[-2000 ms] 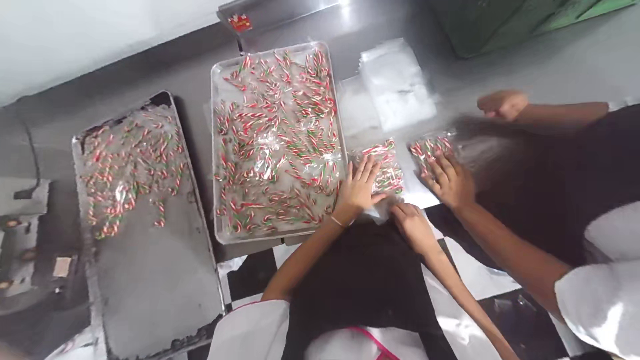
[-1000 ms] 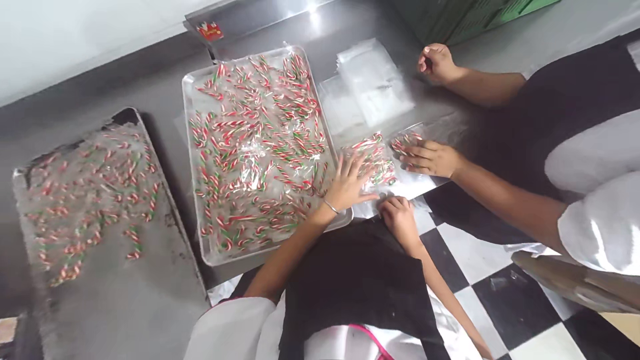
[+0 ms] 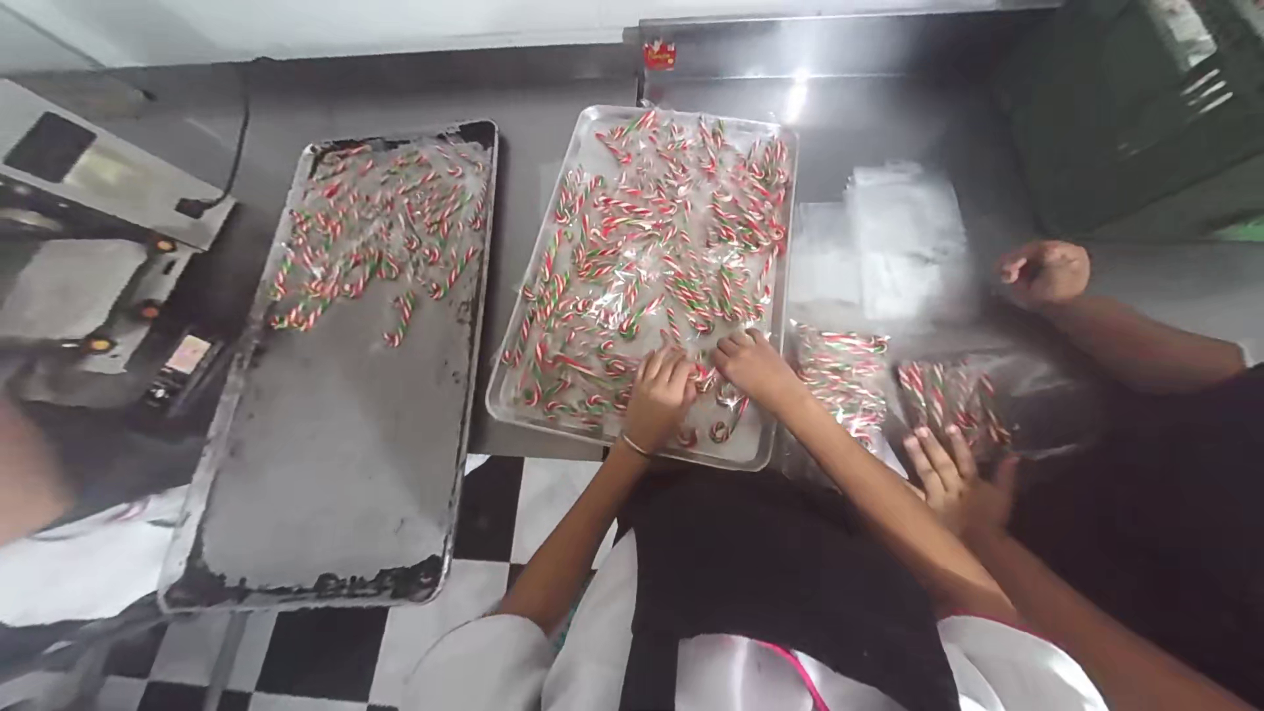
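Observation:
My left hand (image 3: 660, 397), with a thin bracelet at its wrist, reaches over the near edge of a metal sheet tray (image 3: 497, 395) of small wrapped candy canes (image 3: 632, 262). Its fingertips are down among the canes. Beside it, my right hand (image 3: 755, 367) lies over canes near the tray's right side, fingers bent. Whether either hand grips a cane is hidden. Right of this tray lies a clear plastic bag filled with candy canes (image 3: 844, 380), near my right forearm. A second filled bag (image 3: 953, 400) lies farther right, with a co-worker's hand at its near edge.
A darker sheet tray (image 3: 336, 444) at left holds candy canes in its far part. Flat clear bags (image 3: 904, 247) lie on the metal table. A co-worker's other hand (image 3: 1047, 272) is at right. A machine (image 3: 109, 168) stands at far left, a green crate (image 3: 1136, 128) at upper right.
My hands were at the filled bag beside the tray; both have moved left, into the candy canes on the tray. A blurred hand now shows at the left edge.

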